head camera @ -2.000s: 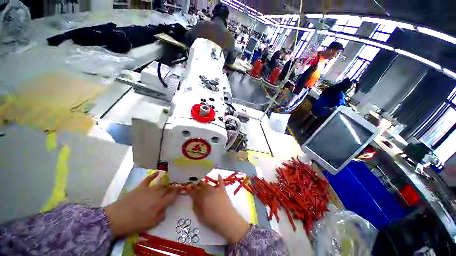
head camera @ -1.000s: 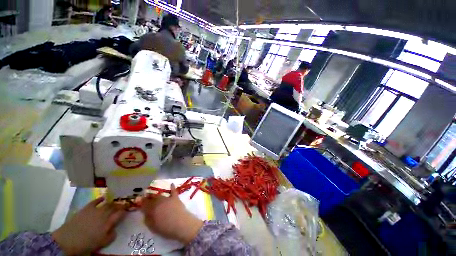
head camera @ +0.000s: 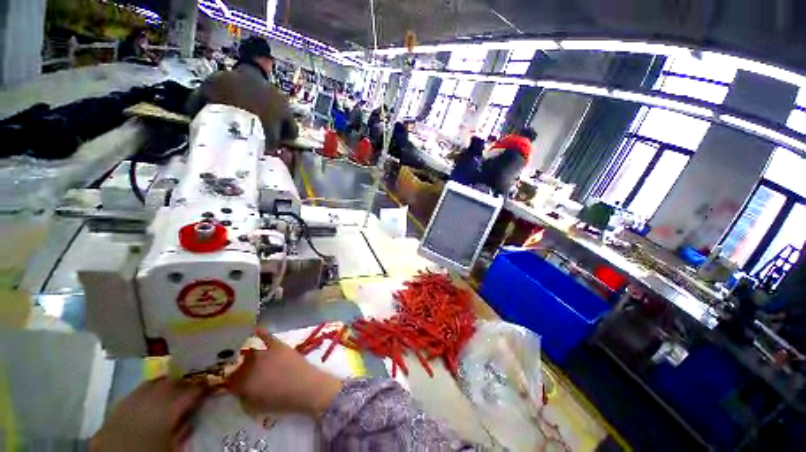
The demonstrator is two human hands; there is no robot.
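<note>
The white sewing machine head (head camera: 201, 274) with its round red logo stands in front of me. My left hand (head camera: 146, 415) is blurred and cut off by the lower edge; its fingertips are under the head. My right hand (head camera: 278, 378) is at the right side of the head, its fingers close together on a small red piece (head camera: 221, 372), mostly hidden by fingers and machine. What the left fingertips hold cannot be told. Metal rings (head camera: 245, 440) lie on the white plate (head camera: 292, 430) below my right hand. Sewn red tabs (head camera: 323, 340) trail behind it towards the heap (head camera: 429, 318).
A crumpled clear bag (head camera: 504, 366) lies beside the heap. A grey monitor (head camera: 460, 227) and a blue bin (head camera: 539, 300) stand at the right. A person in brown (head camera: 243, 93) is behind the machine; another person with red on the shoulders (head camera: 510, 159) is farther off.
The view has swung right and up, so machine and hands sit farther left and lower. My right hand has closed in beside the head, its raised finger now lower. The rings are nearer the bottom edge.
</note>
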